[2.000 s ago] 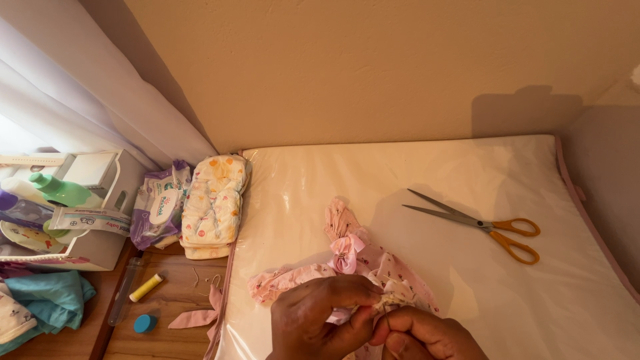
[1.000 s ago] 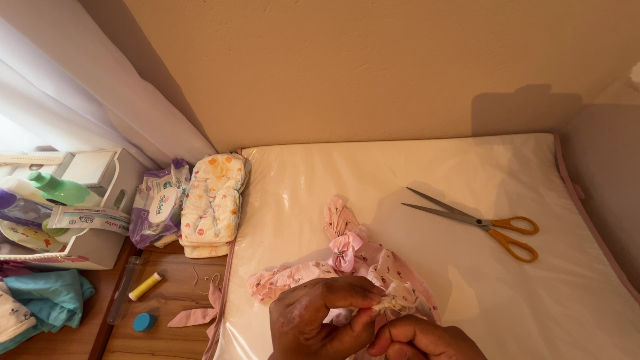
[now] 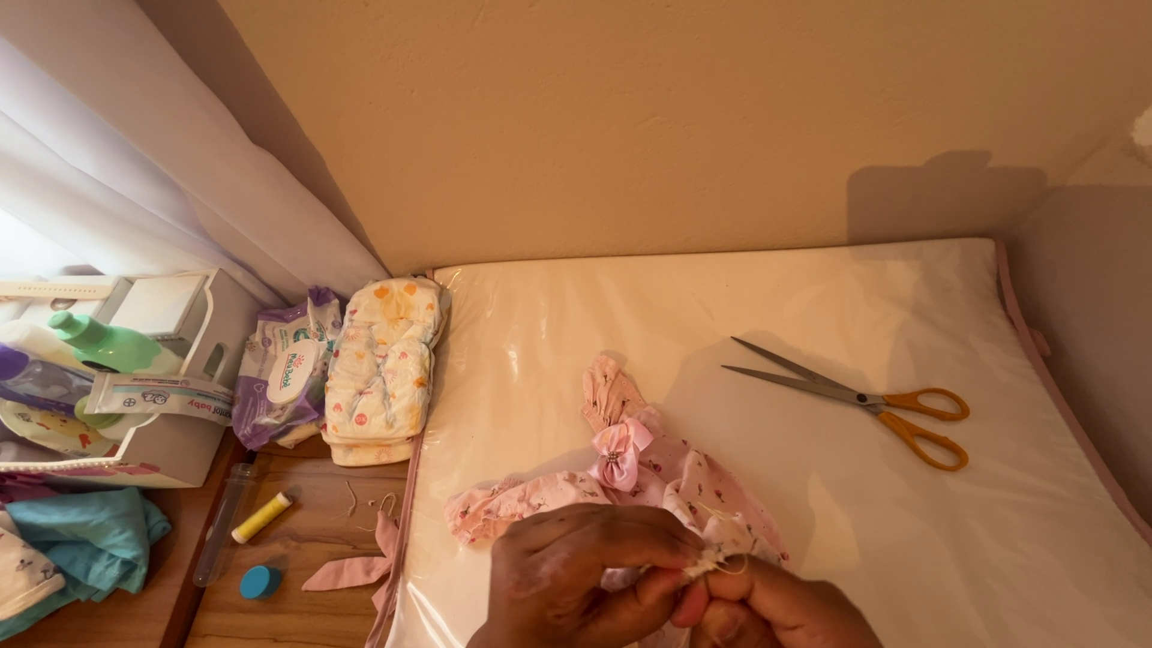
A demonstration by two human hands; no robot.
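Note:
A small pink floral garment (image 3: 720,486) with a satin bow (image 3: 621,453) lies on a plastic-covered changing mat (image 3: 576,315). At its lower part, my left hand (image 3: 594,567) pinches a gathered edge of the cloth between thumb and fingers. My right hand (image 3: 765,598) touches the same edge from the other side, fingertips close together, with a loop of pale thread (image 3: 738,565) beside them. Whether a needle is between the fingers cannot be seen. Scissors with orange handles (image 3: 864,399) lie on the mat to the right, blades apart.
Left of the mat are folded diapers (image 3: 382,369), a wipes pack (image 3: 288,369) and a white organizer (image 3: 171,450) with bottles. A yellow thread spool (image 3: 262,517), a clear tube (image 3: 225,522), a blue cap (image 3: 260,582), a pink fabric strip (image 3: 346,572) and blue cloth (image 3: 90,540) lie nearby.
My right hand has shifted slightly around the gathered edge, while my left hand keeps its pinch. The garment and the scissors lie much as before.

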